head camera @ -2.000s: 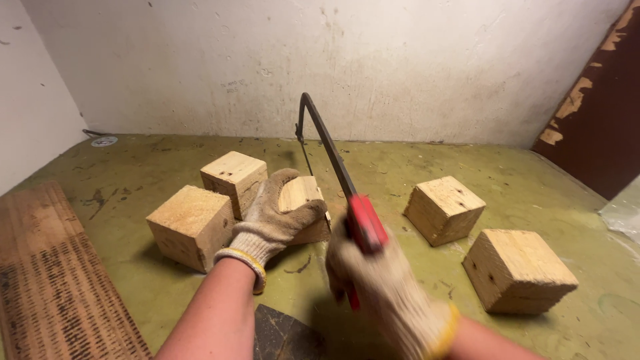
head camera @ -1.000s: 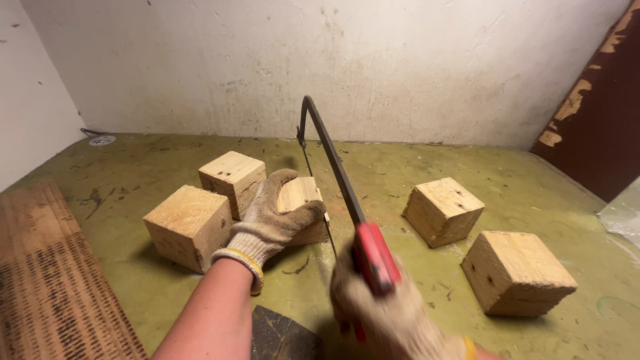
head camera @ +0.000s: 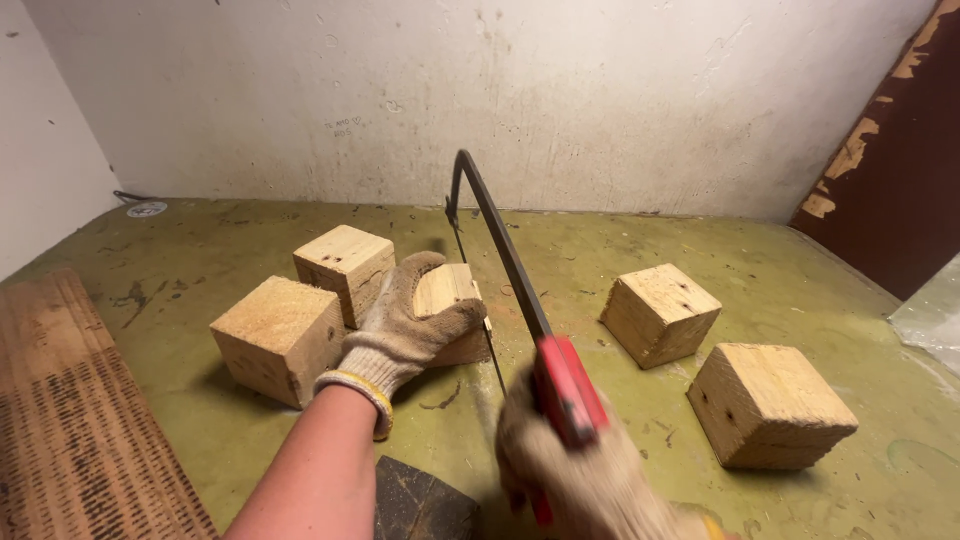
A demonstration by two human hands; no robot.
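My gloved left hand grips a wooden block from its left side, thumb behind and fingers over the near face. In my gloved right hand is the red handle of a hacksaw with a dark bowed frame. Its thin blade runs along the right side of the held block, where small splinters stick out. Whether the blade sits in the wood is hard to tell. Two wooden blocks stand left of the held one, one farther back and one nearer. The glove hides part of the held block.
Two more wooden blocks stand on the right of the green work surface. A brown board with dark marks lies at the left. A dark flat piece lies at the near edge. Clear plastic is at the far right.
My right hand and the hacksaw have shifted slightly between frames, and the saw's tilt differs a little. My left hand keeps its hold on the block; the other blocks have not moved.
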